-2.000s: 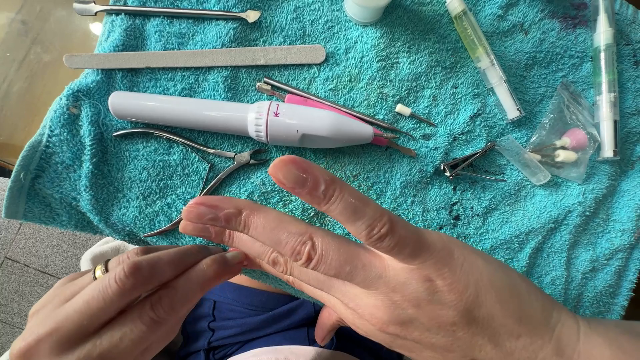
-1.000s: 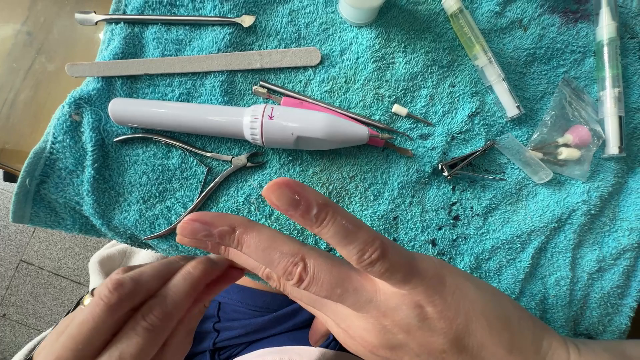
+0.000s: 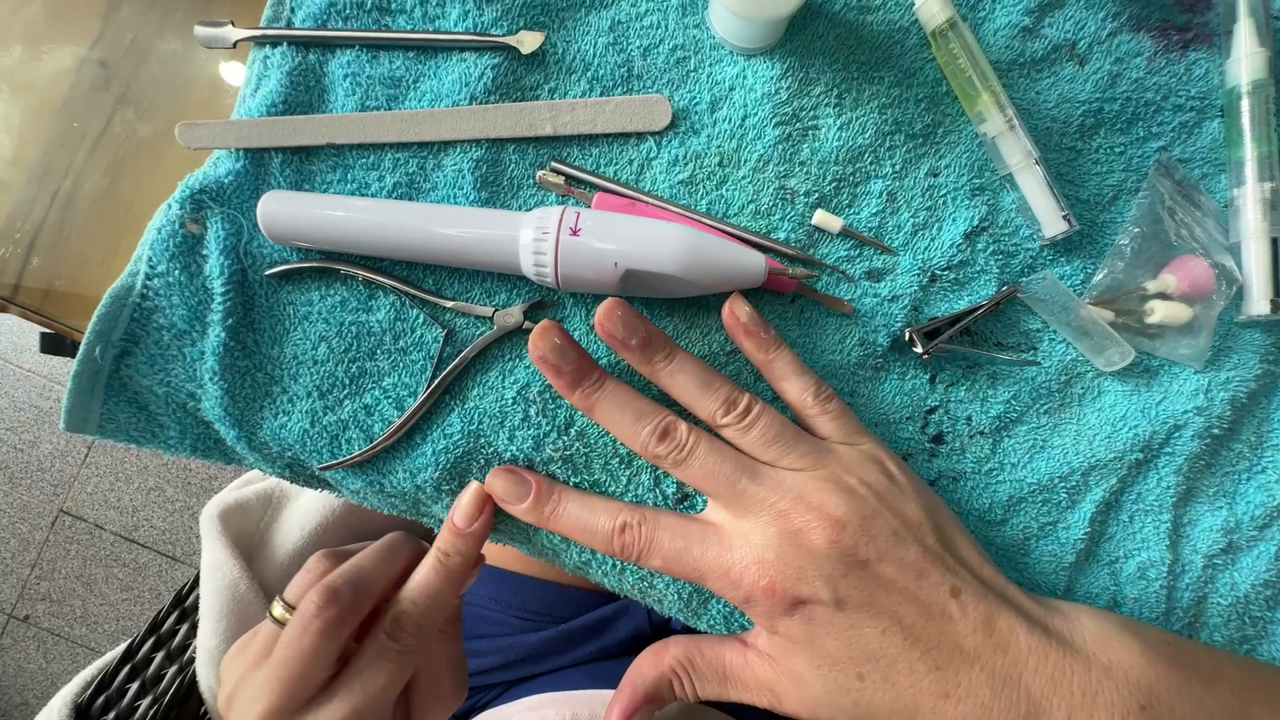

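Observation:
My right hand is palm down over the turquoise towel, its fingers spread and holding nothing. My left hand has its fingers curled and wears a gold ring. The tip of one extended digit touches the tip of my right index finger. Above my right fingertips lies a white electric nail drill, partly over a pink-handled tool and a thin metal tool. Metal cuticle nippers lie left of my right middle fingertip. A nail clipper rests to the right of the drill.
A grey nail file and a metal cuticle pusher lie at upper left. A small white drill bit, a plastic bag of bits, two clear pens and a white container are farther right.
The fingers of my right hand have spread apart, and the hand shows more fully. My left hand has moved from the fingertips near the middle to the right index fingertip.

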